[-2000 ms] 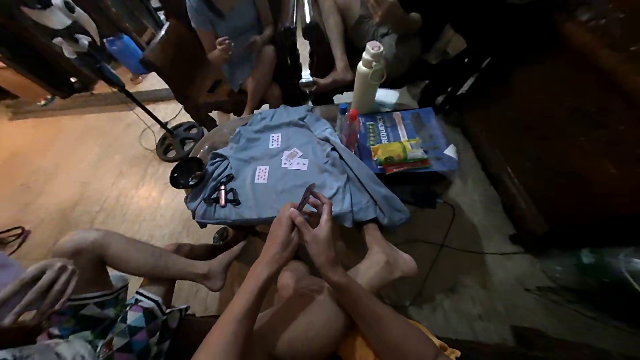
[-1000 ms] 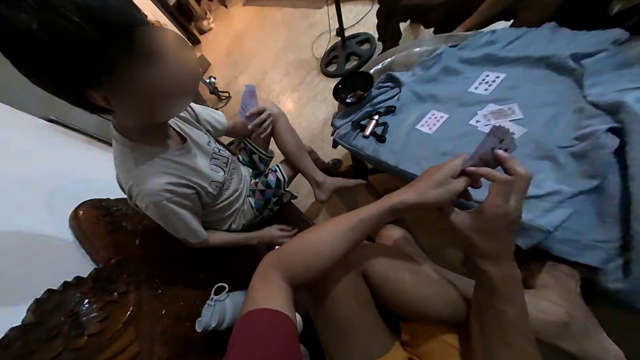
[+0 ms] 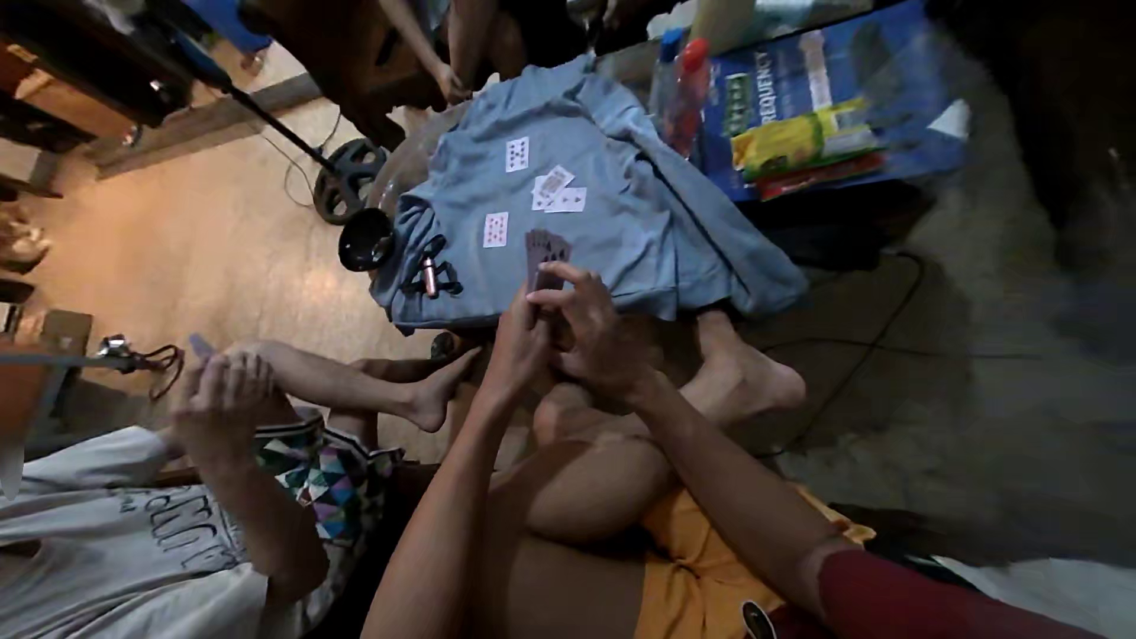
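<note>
My left hand holds a small fan of playing cards upright over the near edge of a low table draped with a blue-grey garment. The fingertips of my right hand touch the lower part of the same fan. Beyond my hands, a few overlapping cards lie face up on the cloth. One card lies farther back, and another lies nearer, on the left. A small cylindrical object with dark straps rests at the cloth's left corner.
A black bowl sits at the table's left edge. Bottles and a yellow packet on a blue printed box are at back right. A person sits at left, hand raised with a card; another person's hand is across the table.
The view has swung back from the left. My right fingers have moved down against the fan of cards. The person at left has raised a hand. The cards on the cloth lie as before.
</note>
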